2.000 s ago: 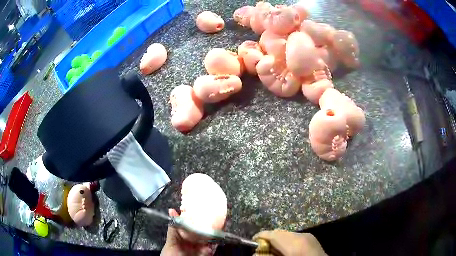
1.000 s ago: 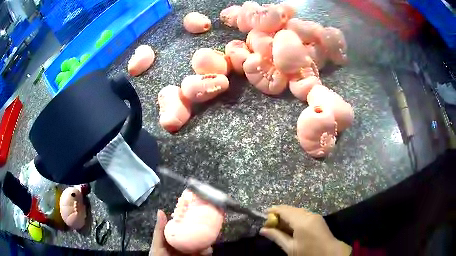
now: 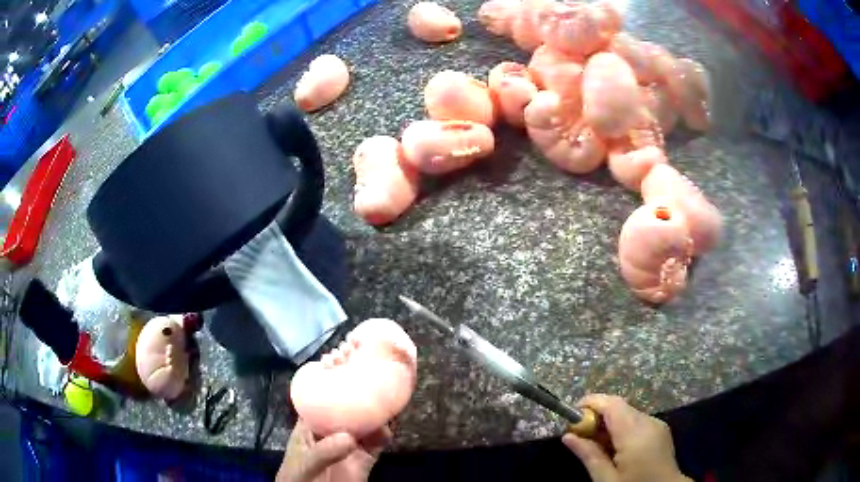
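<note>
My left hand point(image 3: 330, 457) holds a pink vinyl toy part point(image 3: 356, 381) from below at the bench's front edge, its row of small bumps facing up and left. My right hand point(image 3: 630, 439) grips the wooden handle of a long silver hand tool point(image 3: 500, 362). The tool's narrow tip points up and left, to the right of the part and apart from it. More pink toy parts point(image 3: 613, 94) lie in a pile at the back, and several lie separately in front and to its left.
A large black handled object point(image 3: 193, 202) with a white cloth point(image 3: 286, 294) stands at left. Behind it is a blue tray point(image 3: 283, 58) with green parts. A red tray point(image 3: 40, 200), small black scissors point(image 3: 220, 410) and a dark-eyed pink piece point(image 3: 162, 360) lie left. Spare tools point(image 3: 806, 235) lie right.
The tool has moved right, off the pink part. The part is turned in my left hand and raised slightly. The whole view has shifted, so the bench things appear further right.
</note>
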